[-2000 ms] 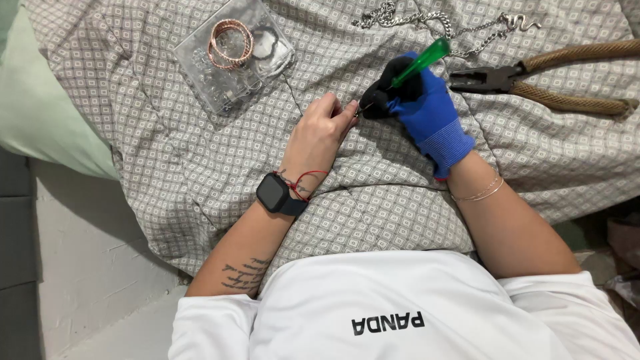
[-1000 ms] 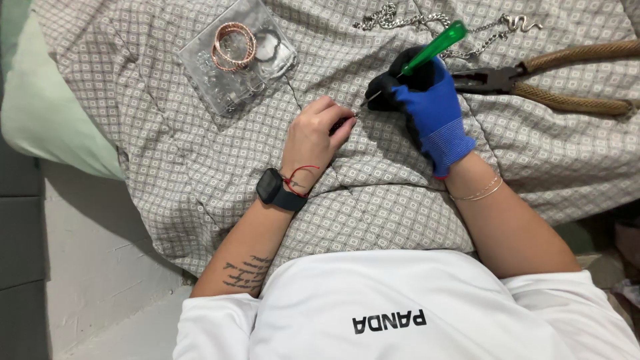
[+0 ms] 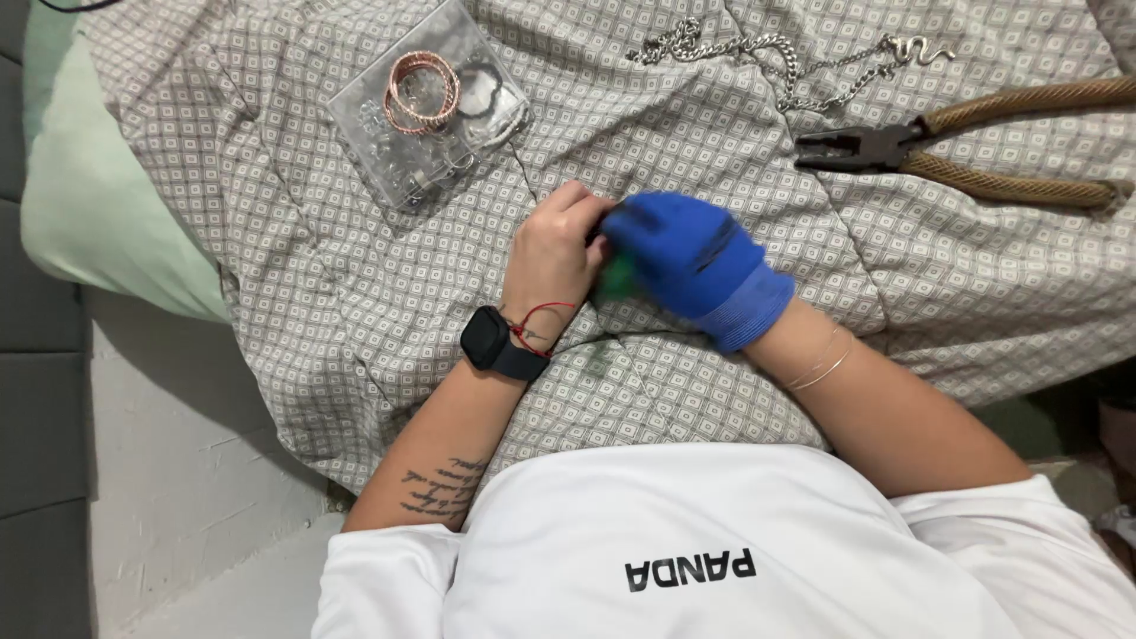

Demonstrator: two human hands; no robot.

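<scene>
My left hand [image 3: 557, 253], bare and with a dark watch [image 3: 485, 338] on its wrist, has its fingers bent and its fingertips pinched together on a small dark thing, mostly hidden. Against those fingertips rests my right hand [image 3: 688, 257], in a blue and black work glove and blurred by motion. A blurred green handle [image 3: 619, 277], of a thin-shafted tool in the earlier frames, shows beneath the glove; its tip is hidden. Both hands are over the patterned quilt [image 3: 621, 390].
Beyond my left hand lies a clear plastic box [image 3: 382, 169] of small parts, with copper-coloured bracelets [image 3: 422, 93] on it. Silver chains [image 3: 772, 53] and a snake-shaped piece [image 3: 925, 51] lie at the back. Pliers with wrapped handles [image 3: 865, 146] lie at right. A green pillow [image 3: 115, 213] is at left.
My gloved right hand has moved left to meet my left fingertips and has turned. The green handle, which pointed up and away to the right, is now low under the glove.
</scene>
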